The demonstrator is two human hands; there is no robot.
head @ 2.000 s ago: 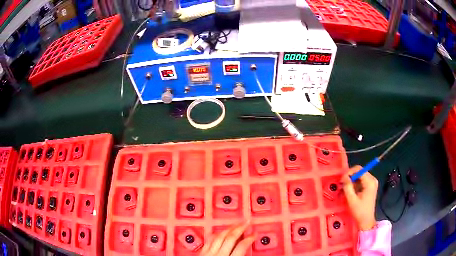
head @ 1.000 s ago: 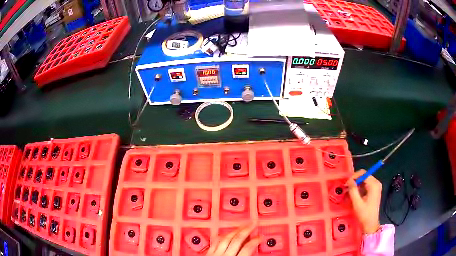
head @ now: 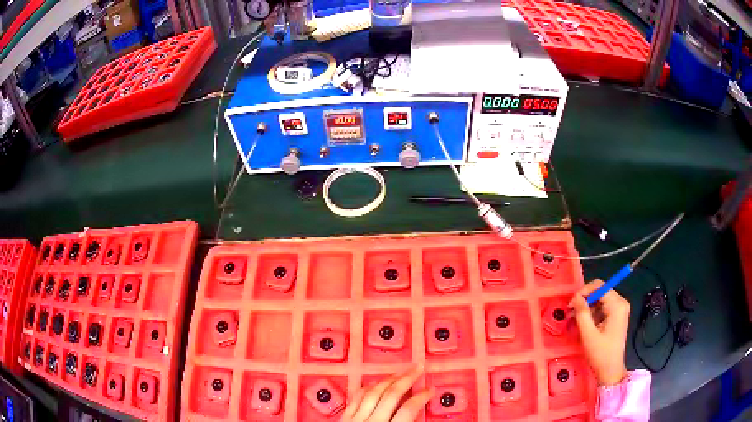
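My right hand (head: 606,330), in a pink sleeve, holds the blue pen tool (head: 610,284) at the right edge of the main tray (head: 416,307). The tool's thin metal end points up and right, away from the tray, and joins a pale line. The end near my fingers is by a module (head: 559,315) in the right column; contact cannot be told. My left hand (head: 387,401) lies over the tray's lower middle, partly cut off by the bottom edge; whether it holds something is hidden. Most pockets hold a reddish module with a black centre; some are empty.
Behind the tray stand a blue control box (head: 354,136) and a white power supply (head: 515,124). A pale hoop (head: 354,191), black stick (head: 449,200) and silver connector (head: 495,221) lie before them. A side tray (head: 177,284) is at left, dark leads (head: 655,321) at right.
The view has shifted slightly since the oldest frame, so the scene sits a little further right. My hands and the tool have hardly moved over the tray.
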